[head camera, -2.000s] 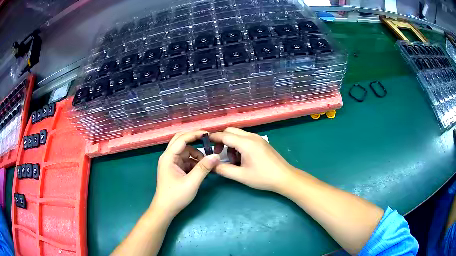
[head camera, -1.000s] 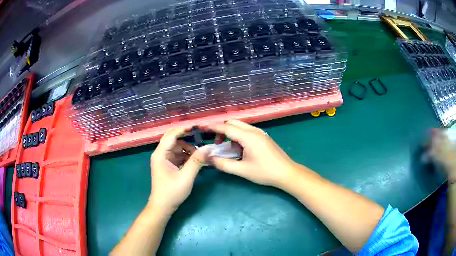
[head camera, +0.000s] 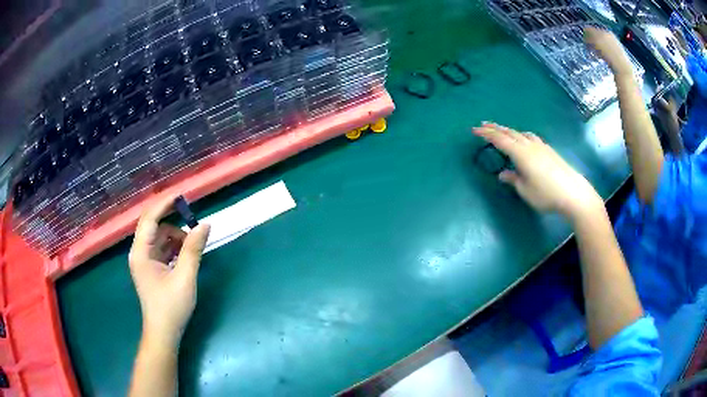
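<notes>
My left hand (head camera: 167, 267) pinches a small black module housing (head camera: 186, 212) edge-on between thumb and fingertips above the green bench, at the left. A white paper strip (head camera: 252, 213) lies beside it and runs to the right. My right hand (head camera: 543, 170) is stretched out to the right, its fingers apart. A thin black ring (head camera: 491, 159) is on the bench by its fingertips, between thumb and fingers, and looks ungripped. Two more black rings (head camera: 419, 85) lie farther back.
Stacked clear blister trays (head camera: 310, 77) with black parts stand on a coral-red tray edge (head camera: 256, 155) behind my left hand. Yellow pieces (head camera: 377, 125) are at its right end. More clear trays (head camera: 570, 58) are at far right, where another person's arm (head camera: 637, 116) reaches in.
The view has shifted to the right. My hands have parted: the left keeps the black housing, the right has moved far right to a ring. The white strip is now uncovered.
</notes>
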